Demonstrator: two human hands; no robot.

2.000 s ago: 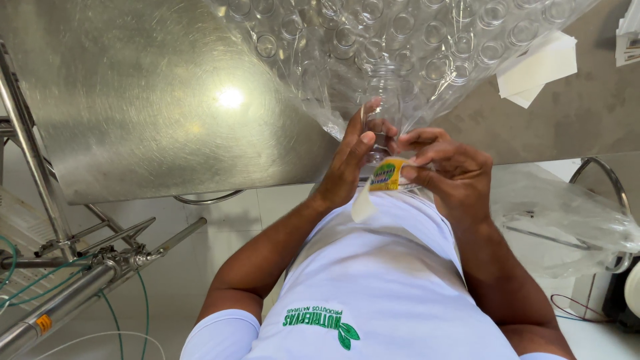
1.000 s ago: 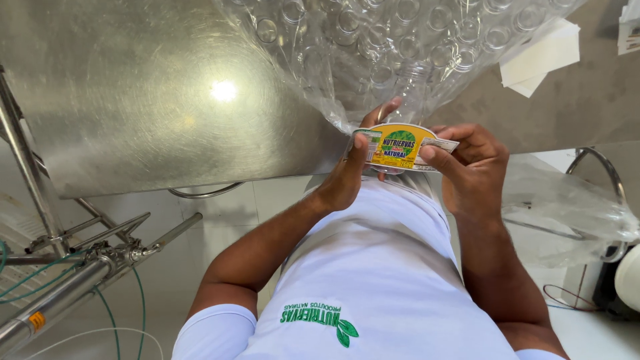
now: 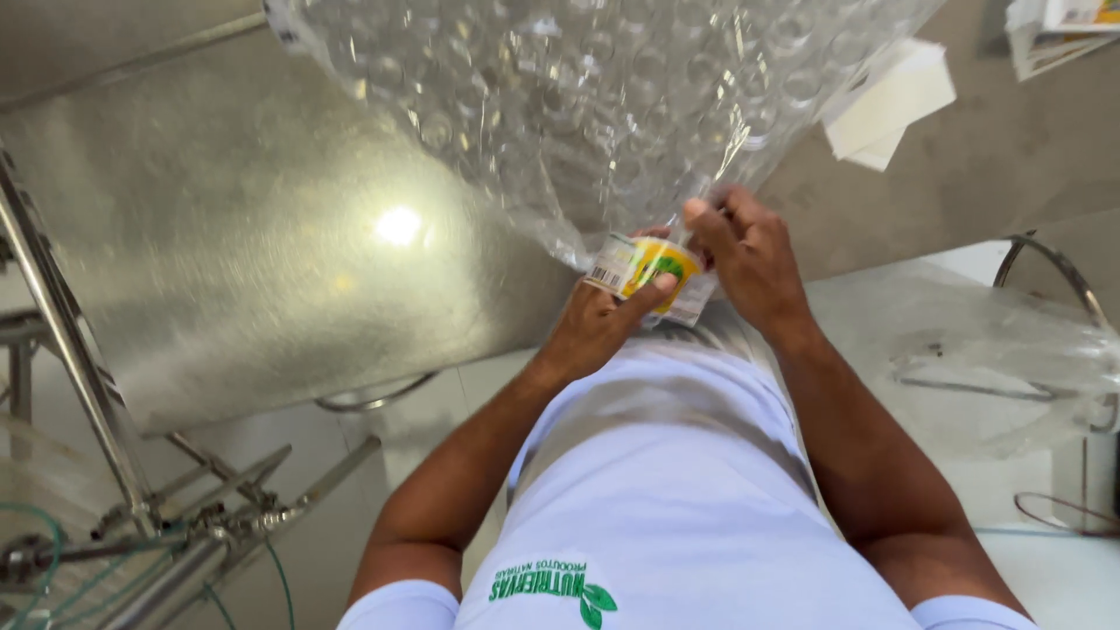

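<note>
My left hand (image 3: 604, 319) holds a clear plastic bottle, mostly hidden, with a yellow, green and white printed label (image 3: 658, 269) lying across it; my left thumb presses on the label's face. Just above and to the right, my right hand (image 3: 744, 249) has its fingers bent at the lower edge of a large clear plastic bag (image 3: 560, 114) filled with many clear bottles. Whether my right fingers pinch the bag or the bottle's end cannot be made out.
The bag rests on a stainless steel table (image 3: 262, 227). White paper pieces (image 3: 892, 105) and printed labels (image 3: 1072, 26) lie at the upper right. A metal frame (image 3: 70, 341) with tubing stands at left; an empty clear bag (image 3: 989, 359) hangs at right.
My right hand has let go of the label's right end and moved up toward the bag. The label, stretched between both hands one second ago, now lies under my left thumb.
</note>
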